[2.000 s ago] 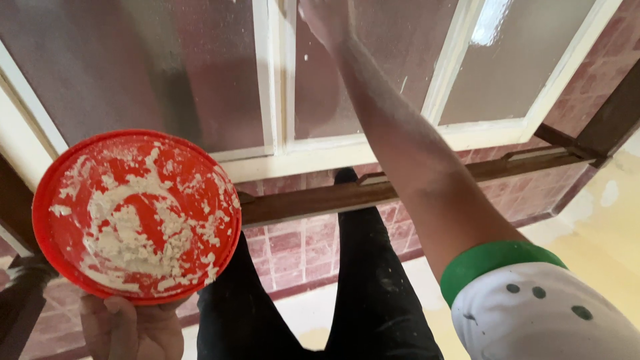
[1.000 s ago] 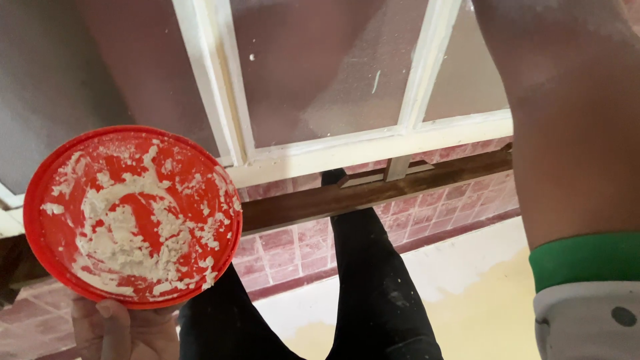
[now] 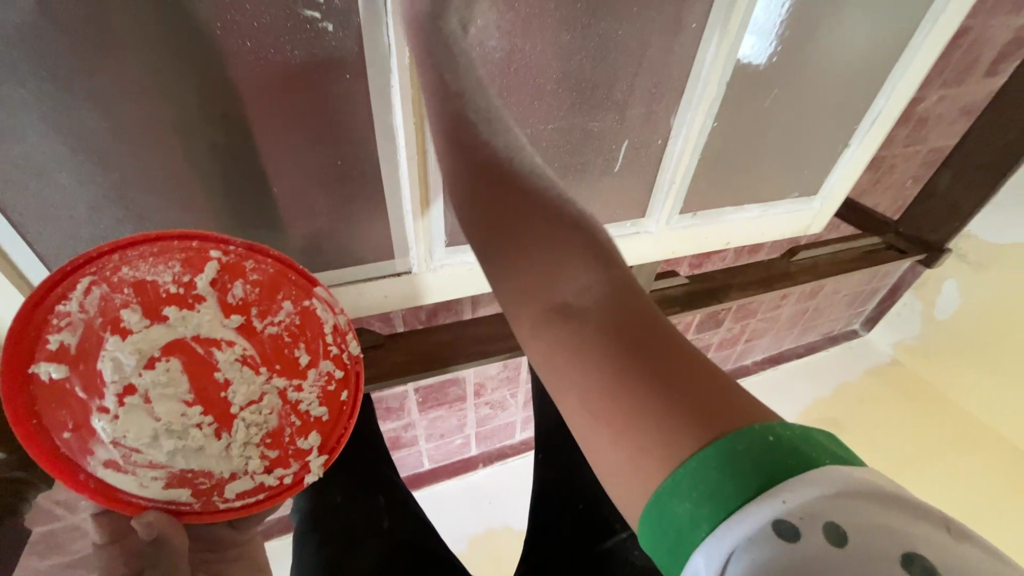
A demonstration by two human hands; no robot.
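Observation:
My left hand (image 3: pixel 172 540) grips the lower rim of a red plastic bowl or lid (image 3: pixel 192 384) at the lower left. Crumbly white putty or plaster (image 3: pixel 184 408) is smeared over its inside. My right arm stretches up across a white-painted window frame (image 3: pixel 420 160) with glass panes. The right hand lies at or beyond the top edge, so its fingers and anything in them are hidden. White specks mark the glass pane (image 3: pixel 576 104) beside the forearm.
Below the frame runs a dark wooden rail (image 3: pixel 736 280), in front of pinkish-red tiles (image 3: pixel 448 408). A dark wooden post (image 3: pixel 968 152) stands at the right. Yellow and white patchy surface (image 3: pixel 944 384) shows at the lower right. My legs in black trousers (image 3: pixel 368 496) are below.
My right arm swung to the right side of the view and has come back across the window frame. The left hand has kept hold of the red bowl or lid. The view has shifted.

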